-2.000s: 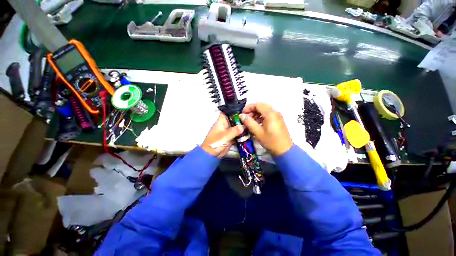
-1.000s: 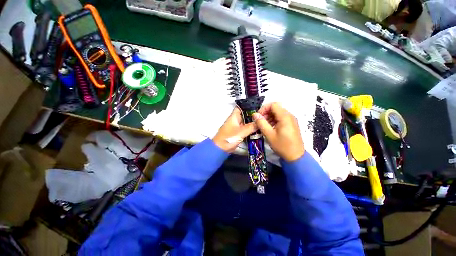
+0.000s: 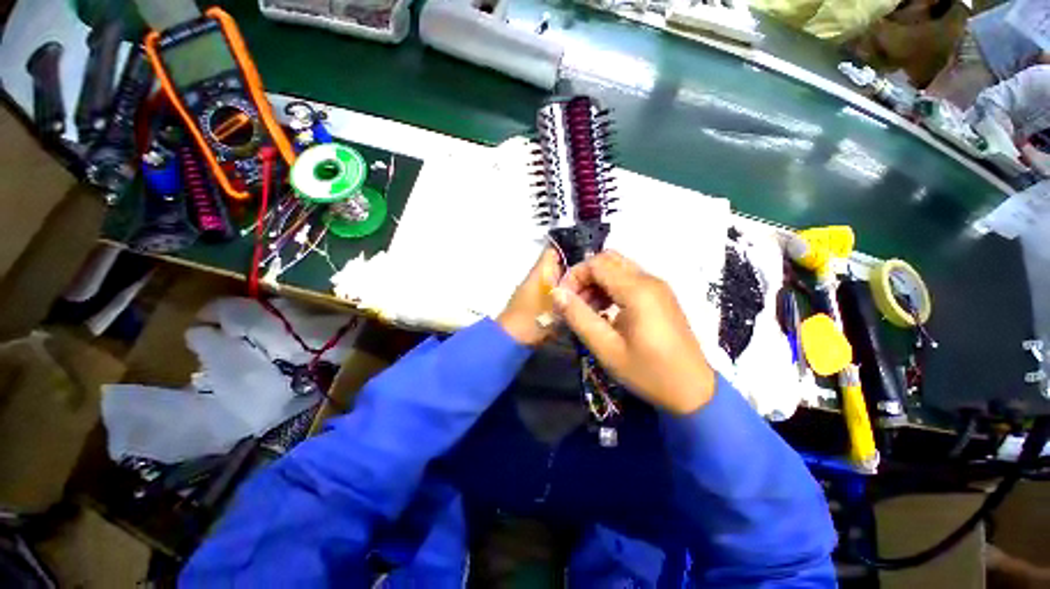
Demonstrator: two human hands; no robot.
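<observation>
A hot-air brush (image 3: pixel 585 161) points away from me over the white cloth (image 3: pixel 451 236), its bristled barrel silver and dark red. Its handle is open, and wires (image 3: pixel 599 391) show below my hands. My left hand (image 3: pixel 533 301) grips the handle from the left, just under the barrel collar. My right hand (image 3: pixel 639 328) lies over the handle, thumb and fingertips together at its left side. The fingers hide the middle of the handle, and whether they pinch a small part cannot be told.
A multimeter (image 3: pixel 219 115) and solder spool (image 3: pixel 328 175) lie left. Small screws (image 3: pixel 738 301), a yellow-handled mallet (image 3: pixel 857 420) and tape roll (image 3: pixel 899 292) lie right. White housings (image 3: pixel 489 40) sit on the green belt (image 3: pixel 691 104). Another person's sleeve (image 3: pixel 1002 52) shows top right.
The view has shifted. The brush barrel has turned slightly. My right hand has moved across the handle, covering more of it, where the open handle and its green part showed before.
</observation>
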